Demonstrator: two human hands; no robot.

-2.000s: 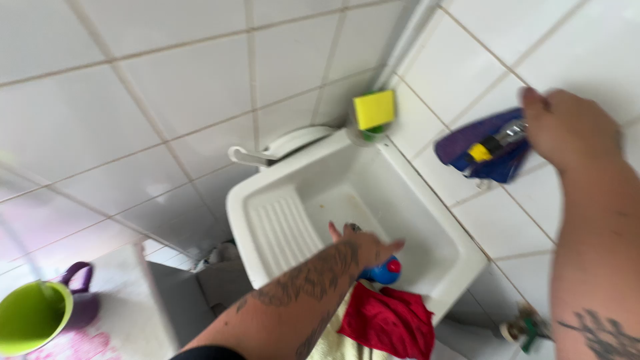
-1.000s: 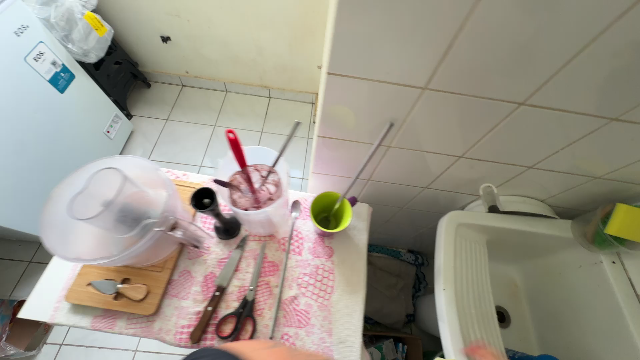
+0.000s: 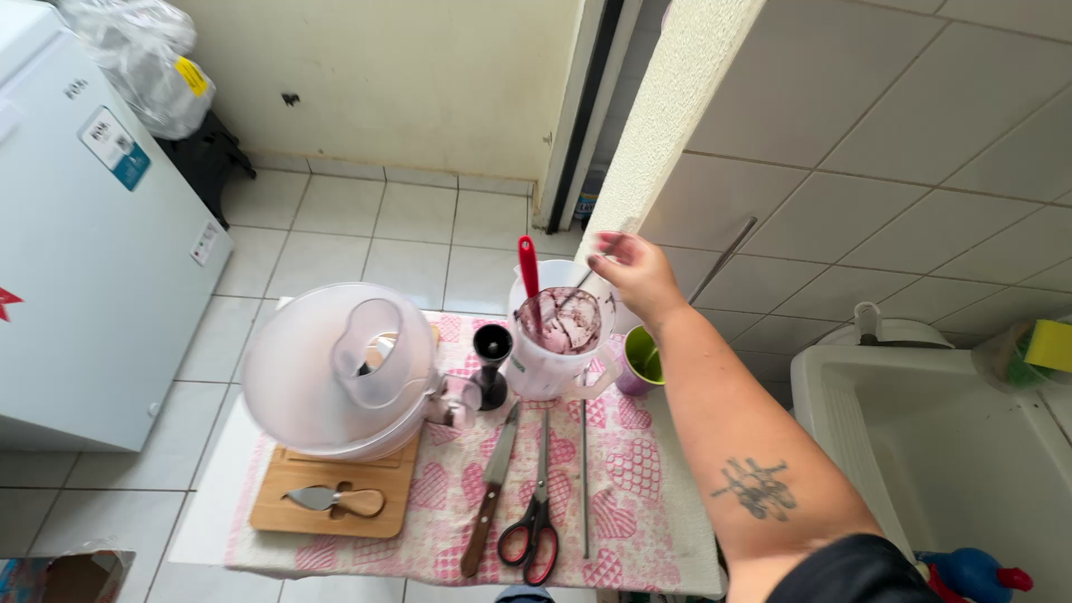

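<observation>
My right hand [image 3: 630,261] reaches in from the lower right, its fingers closed on the thin metal handle of a utensil [image 3: 578,289]. That utensil stands in a translucent plastic pitcher [image 3: 548,381] of pinkish, dark-streaked creamy mixture [image 3: 569,322]; its lower end is hidden. A red-handled utensil [image 3: 528,264] leans in the same pitcher. Just right of it, partly behind my forearm, is a green and purple cup [image 3: 638,377] with a long metal handle [image 3: 724,258] rising from it. A black plastic tool [image 3: 491,360] stands left of the pitcher. My left hand is out of view.
On the cloth-covered table [image 3: 628,477] lie a knife [image 3: 494,494], scissors [image 3: 536,519], a metal rod [image 3: 584,494] and a wooden board [image 3: 276,502] with a small cheese knife [image 3: 335,500]. A large clear plastic bowl [image 3: 293,377] sits behind. A white sink [image 3: 837,368] stands right.
The view has swung from the sink to the table. My right hand, earlier holding a purple-blue item beside the tiled wall, is now on the utensil in the pitcher. My left hand has left view.
</observation>
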